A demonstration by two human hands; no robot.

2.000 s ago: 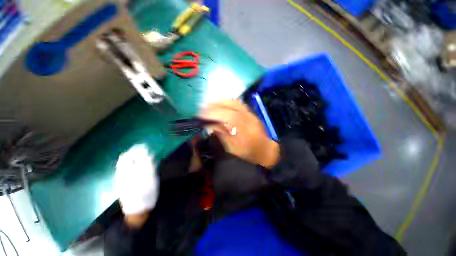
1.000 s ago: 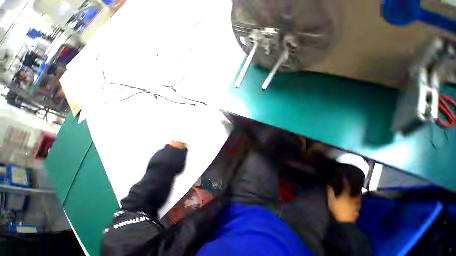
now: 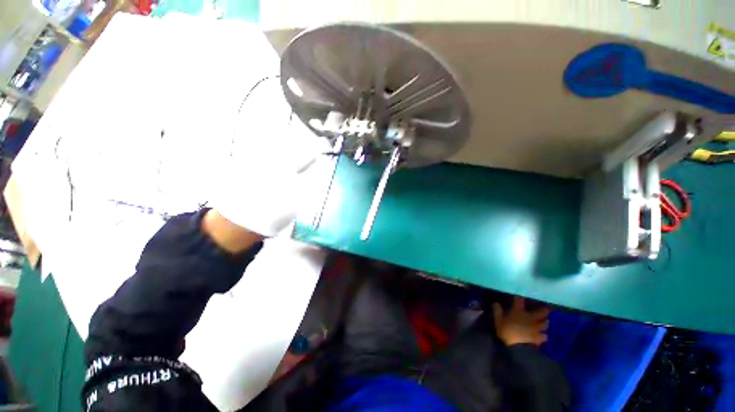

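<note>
My left hand (image 3: 278,181), in a white glove washed out against the white sheet, is beside the winding prongs (image 3: 379,193). A thin black cable (image 3: 248,95) arcs up from it, and a short dark length shows at its fingertips by the prongs. The prongs stick out of the grey slotted winding disc (image 3: 443,88). My bare right hand (image 3: 522,323) is low at the bench's front edge, fingers bent; a dark patch lies at its fingers, and I cannot tell whether it holds anything.
More thin cables (image 3: 71,189) lie on the white sheet (image 3: 121,88). The tying head (image 3: 608,217) stands on the green bench (image 3: 459,217) at right, with red scissors (image 3: 675,207) behind it. Yellow-handled cutters (image 3: 713,154) are at the far right edge. A blue bin (image 3: 600,354) is below.
The view has swung from the blue bin to the machine and sheet. My left hand has moved from the sheet to the prongs. My right hand stays low by the bench edge.
</note>
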